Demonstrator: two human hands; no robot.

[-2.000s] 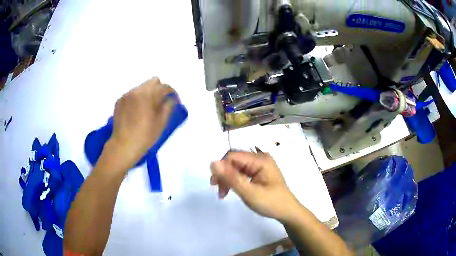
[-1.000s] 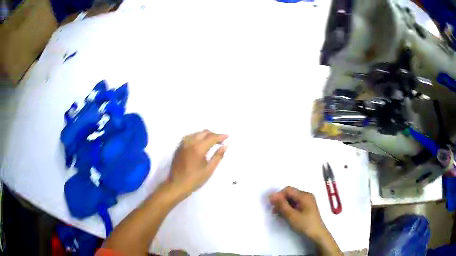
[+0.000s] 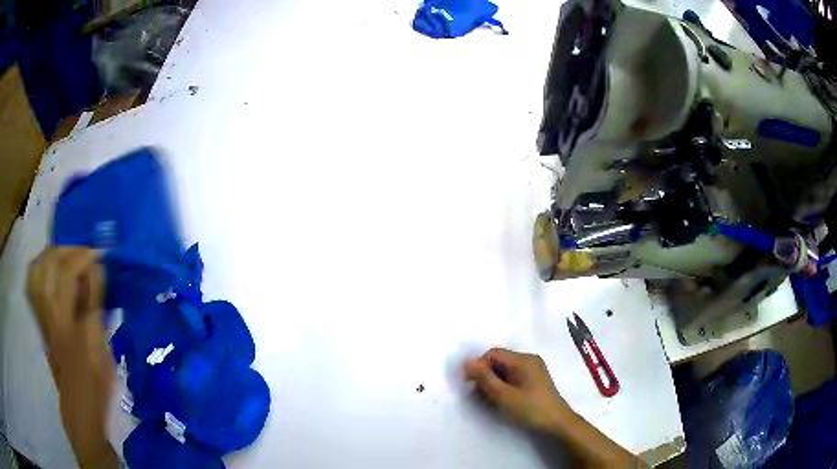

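My left hand (image 3: pixel 69 289) is at the far left, its fingers closed on the lower edge of a blue pouch (image 3: pixel 124 206) with small white lettering. That pouch is held at the upper end of a pile of blue pouches (image 3: pixel 216 385), some with white pieces showing. My right hand (image 3: pixel 514 385) is over the lower middle of the table, blurred at the fingertips, fingers curled, with nothing visible in it. Red-handled thread snips (image 3: pixel 596 355) lie to its right, blades pointing up and left.
The sewing machine (image 3: pixel 642 92) stands at the right, with the yellowish arm end (image 3: pixel 551 247) facing the table. Blue tape (image 3: pixel 748 236) runs to its folder. Another blue pouch (image 3: pixel 454 16) lies at the top. A plastic bag with blue contents (image 3: pixel 753 403) is at lower right.
My left hand was empty one second ago; it has moved left and taken hold of a pouch. The pouch it held two seconds ago is out of it. The view has shifted.
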